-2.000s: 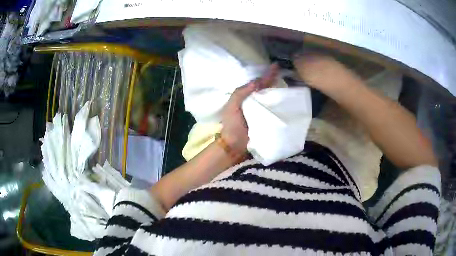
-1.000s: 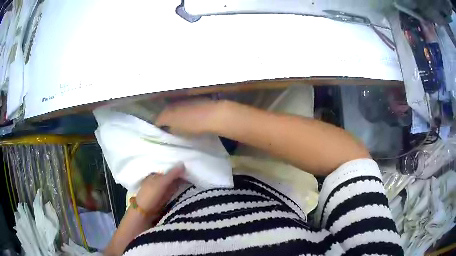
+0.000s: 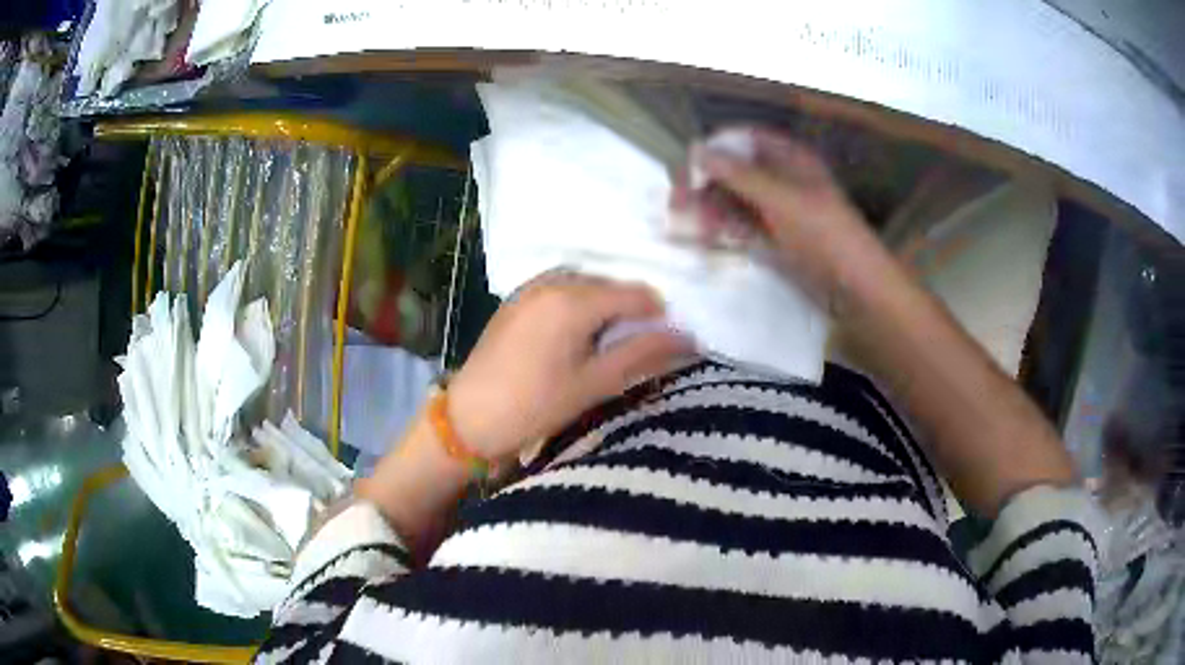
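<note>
A white fabric panel [image 3: 572,175] lies over my lap below the table's front edge, its lower right part folded over. My left hand [image 3: 559,357] is on the panel's lower left edge, fingers curled, with cloth between thumb and fingers. My right hand [image 3: 760,195] is blurred and is on the upper right part of the panel, fingers bent around something white and small; whether it is cloth or something else cannot be told. Another pale cloth [image 3: 994,273] hangs to the right, partly behind my right forearm.
The white table [image 3: 624,33] with its printed ruler edge runs across the top. A yellow tube cart [image 3: 341,325] stands at the left, hung with white pieces [image 3: 215,455]. White pieces lie on a side tray at upper left.
The view has swung left and back. My left hand has moved up along the panel's edge. My right hand has come to the panel's upper right part with its fingers bent.
</note>
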